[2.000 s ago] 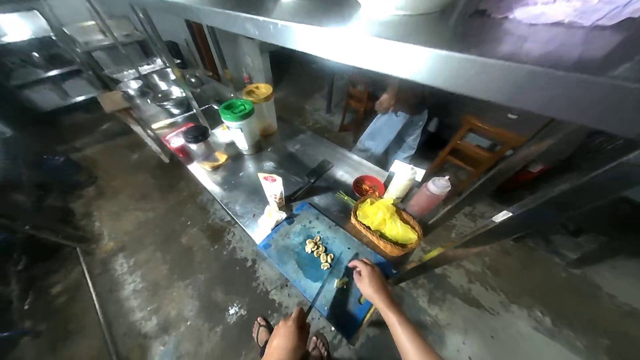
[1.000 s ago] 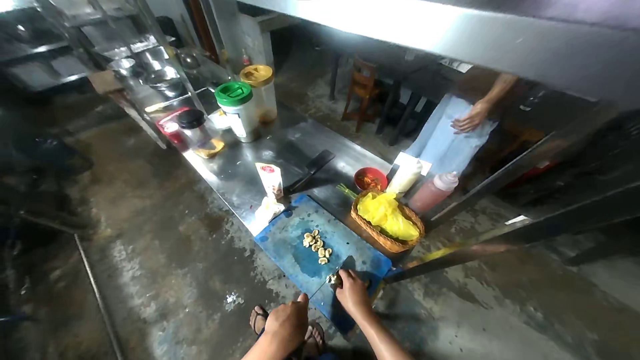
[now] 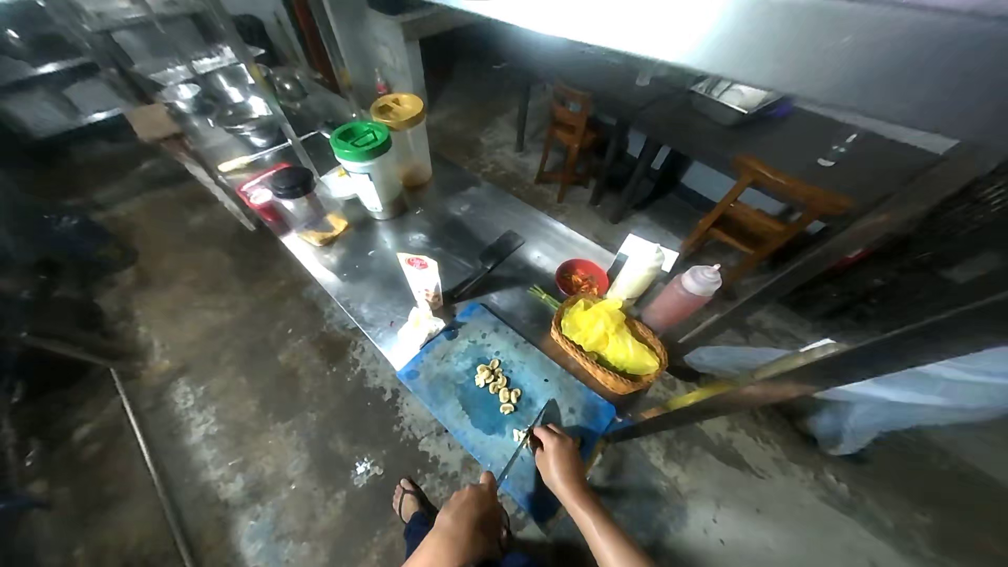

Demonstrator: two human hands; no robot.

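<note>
A blue cutting board (image 3: pixel 480 402) lies on the steel counter, with sliced mushroom-like pieces (image 3: pixel 498 384) near its middle. My left hand (image 3: pixel 472 508) is closed around the handle of a kitchen knife (image 3: pixel 516 455), whose blade points up and right over the board. At the blade, my right hand (image 3: pixel 557 455) has its fingertips on a small pale piece of food (image 3: pixel 520 435), partly hidden by the fingers. Right of the board stands a wicker basket (image 3: pixel 606 376) holding a yellow plastic bag (image 3: pixel 610 339).
Behind the board are a black spatula (image 3: pixel 490 261), a carton (image 3: pixel 421 277), a red bowl (image 3: pixel 582 277) and squeeze bottles (image 3: pixel 683 298). Lidded containers (image 3: pixel 370 169) stand farther left. A steel shelf (image 3: pixel 709 47) hangs overhead; a post (image 3: pixel 732 405) slants at the right. A person's light clothing shows beyond it.
The person beyond the counter has moved right, from standing behind the squeeze bottles to beyond the post. My hands remain at the near part of the board.
</note>
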